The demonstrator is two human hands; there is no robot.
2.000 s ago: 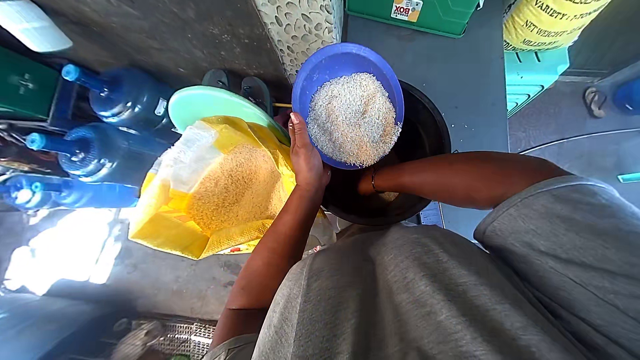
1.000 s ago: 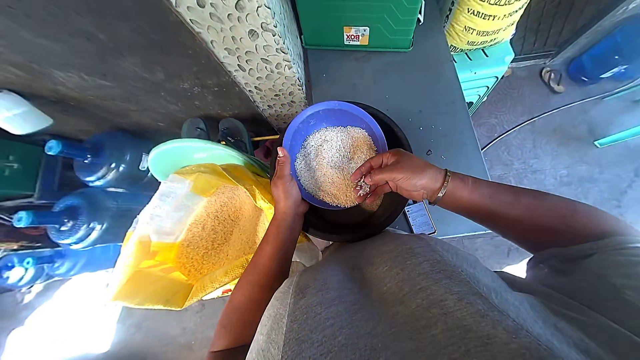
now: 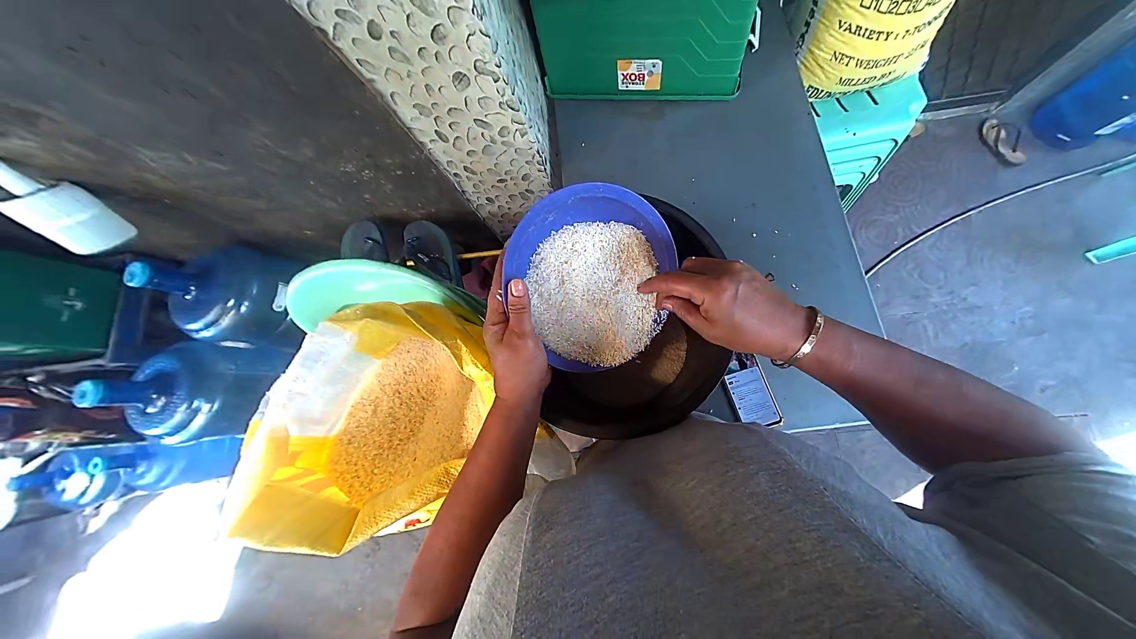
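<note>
A blue plastic bowl [image 3: 568,213] holds pale grain that looks like rice [image 3: 593,293]. My left hand [image 3: 517,346] grips its left rim, thumb over the edge. At the bowl's right side, my right hand [image 3: 729,303] has its thumb and forefinger drawn together at the edge of the grain; whether grains are between them cannot be told. Beneath the bowl is a wide black basin [image 3: 701,382] with some brownish grain [image 3: 666,357] in it. To the left stands an open yellow sack [image 3: 328,524] of tan grain [image 3: 404,422].
The basin rests on a grey bench [image 3: 692,151], with a smartphone [image 3: 753,395] by its lower right edge. A green storage box [image 3: 643,35], pebbled pillar [image 3: 444,80] and full yellow sack [image 3: 874,44] lie beyond. A mint-green plastic lid or basin [image 3: 355,288] and blue water jugs [image 3: 226,297] are left.
My right hand, down in the black basin two seconds ago, came up over the grain in the blue bowl and is now at the bowl's right edge. My left hand has kept hold of the bowl.
</note>
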